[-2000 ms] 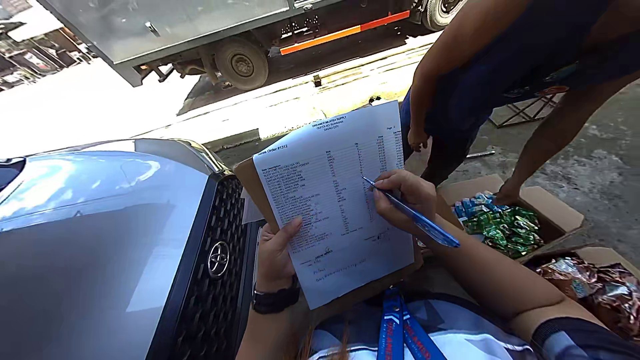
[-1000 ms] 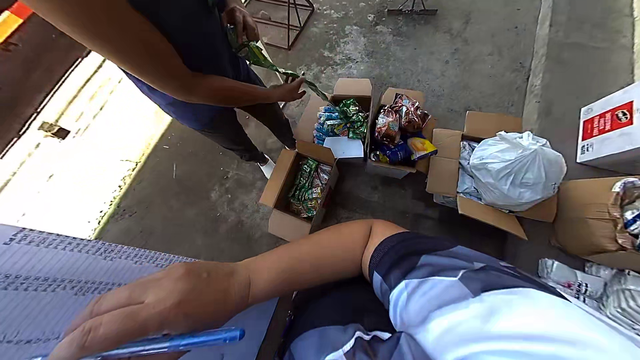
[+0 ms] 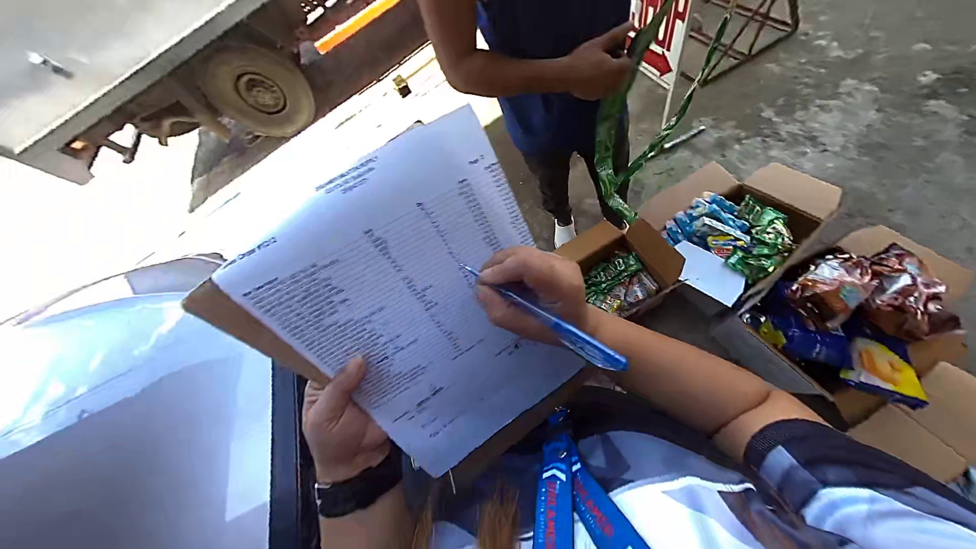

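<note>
My left hand (image 3: 347, 427) grips the lower left edge of a brown clipboard or board (image 3: 252, 328), thumb on top of the printed sheets (image 3: 396, 282) lying over it. In my right hand (image 3: 534, 293) is a blue pen (image 3: 560, 328), its tip at the columns on the right part of the page. The paper bears printed rows and some handwriting near its bottom. A black watch (image 3: 358, 488) is on my left wrist, and a blue lanyard (image 3: 560, 488) hangs below the board.
A person (image 3: 534, 76) stands ahead, holding long green packet strips (image 3: 610, 145). Open cartons with green packets (image 3: 618, 278), blue and green packets (image 3: 762, 232), and brown and yellow bags (image 3: 869, 305) are at the right. A car hood (image 3: 137, 396) is at left, a truck wheel (image 3: 259, 91) beyond.
The view has swung back from the cartons to the paper. My right hand has the pen at the page again. The other person's green strips now hang down above a carton.
</note>
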